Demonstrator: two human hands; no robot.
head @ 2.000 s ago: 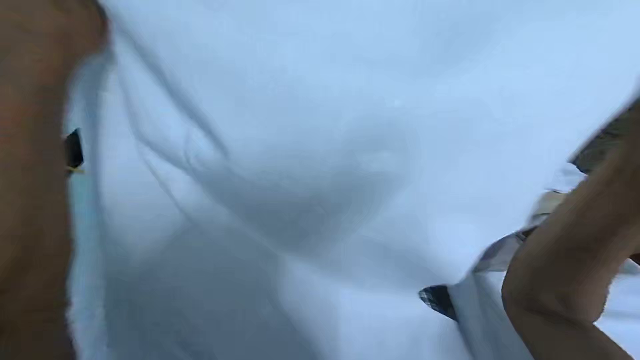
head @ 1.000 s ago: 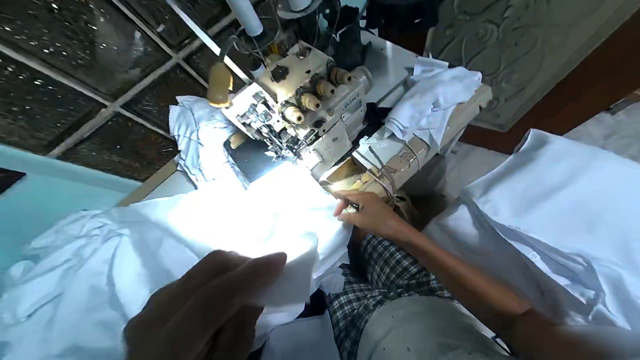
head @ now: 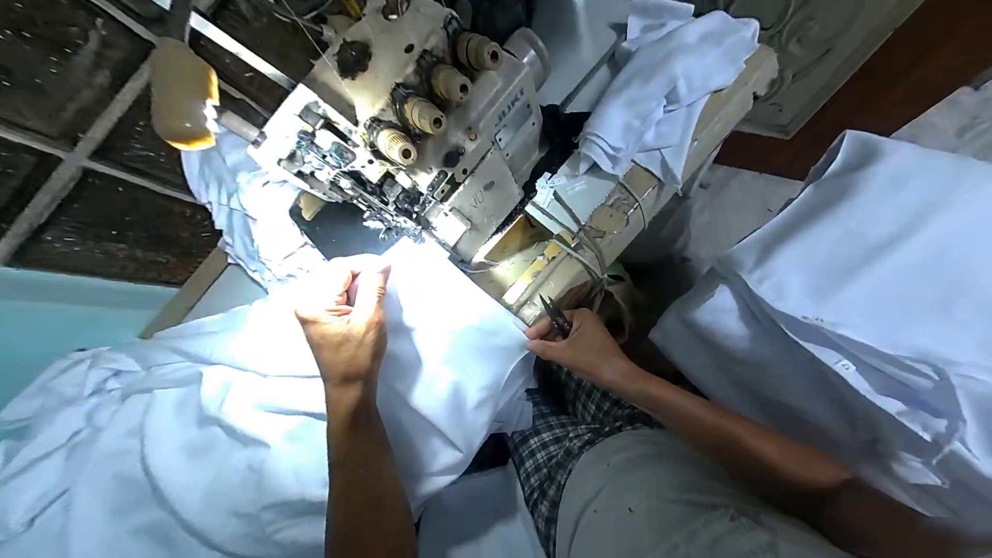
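A white fabric piece point(head: 449, 333) lies across the front of a Juki overlock sewing machine point(head: 418, 116), its far corner at the needle and presser foot area. My left hand point(head: 349, 318) pinches this fabric just in front of the machine, fingertips together. At the fabric's right edge, my right hand point(head: 577, 341) grips the cloth between thumb and finger, and also holds small dark thread snips point(head: 556, 316), points upward. Strong light falls on the cloth near the needle and washes out its detail.
White fabric is heaped at the left point(head: 225, 434), and more hangs behind the machine point(head: 240, 201). Folded white pieces point(head: 659, 85) rest on the table's right end. A large white fabric pile point(head: 876, 287) stands at the right. A yellowed lamp-like part point(head: 184, 93) sticks out at upper left.
The white cloth that filled the view two seconds ago is lowered before the machine. Since one second ago, my left hand has moved forward to the cloth near the needle.
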